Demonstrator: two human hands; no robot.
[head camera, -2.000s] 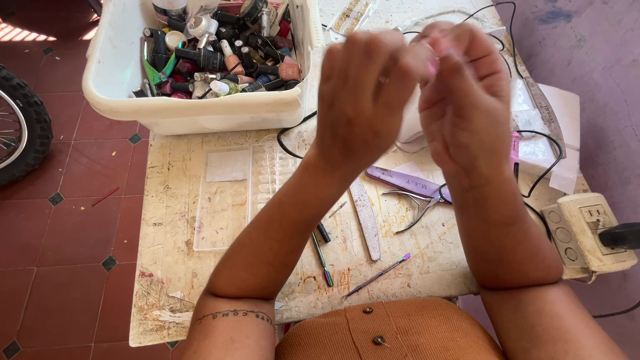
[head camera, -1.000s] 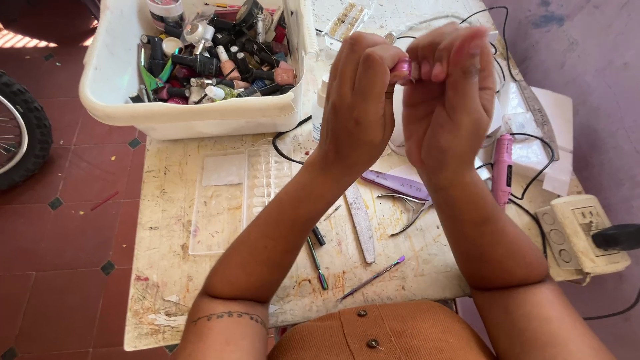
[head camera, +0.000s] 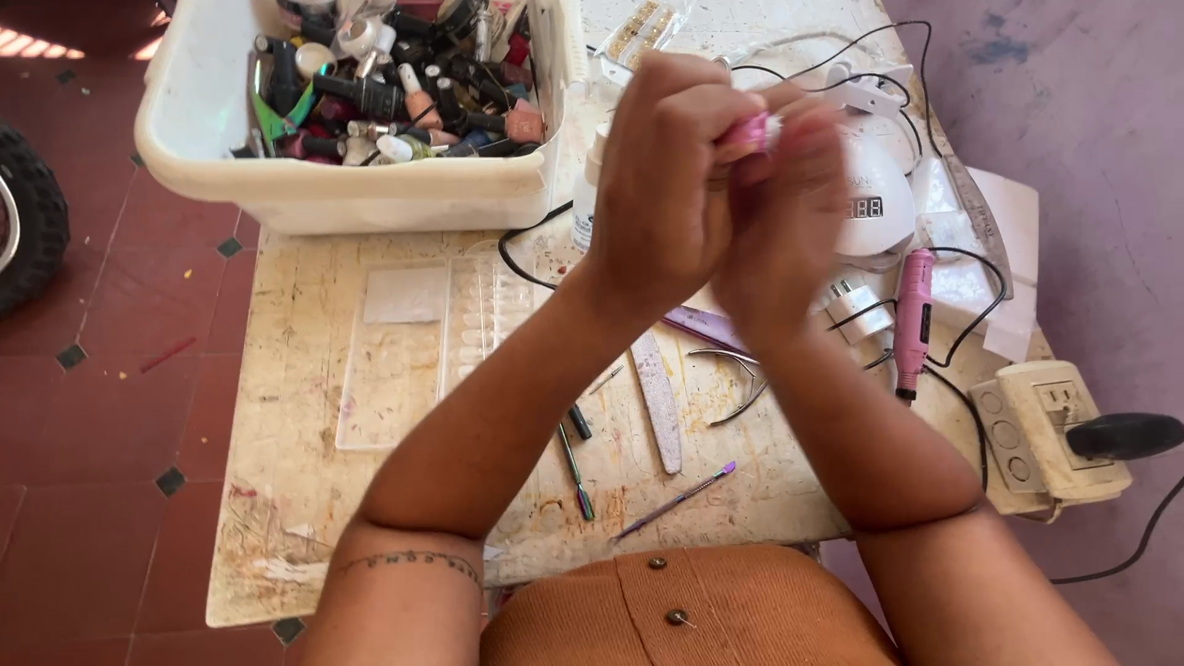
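My left hand (head camera: 661, 176) is raised over the table with its fingers curled, a pink shiny nail or small pink thing (head camera: 751, 137) showing at its fingertips. Close against it is my right hand (head camera: 786, 203), blurred, its fingers near that pink spot; whether it holds anything cannot be told. Below the hands lie a purple nail file (head camera: 708, 326), a grey nail file (head camera: 658, 407) and metal cuticle nippers (head camera: 740, 384). Nearer my body are a green metallic cuticle pusher (head camera: 578, 476) and a purple-tipped tool (head camera: 680, 499). A pink electric nail drill (head camera: 914, 319) lies to the right.
A white tub (head camera: 370, 199) of nail polish bottles stands at the back left, above a clear plastic case (head camera: 398, 370). At the right are a white nail lamp (head camera: 874, 194), a white plug adapter (head camera: 858, 310), black cables and a power outlet box (head camera: 1064, 435) with a black plug (head camera: 1124, 435).
Both hands stay raised together while their fingers shift. The pink drill, mostly hidden behind my right arm two seconds ago, now shows fully.
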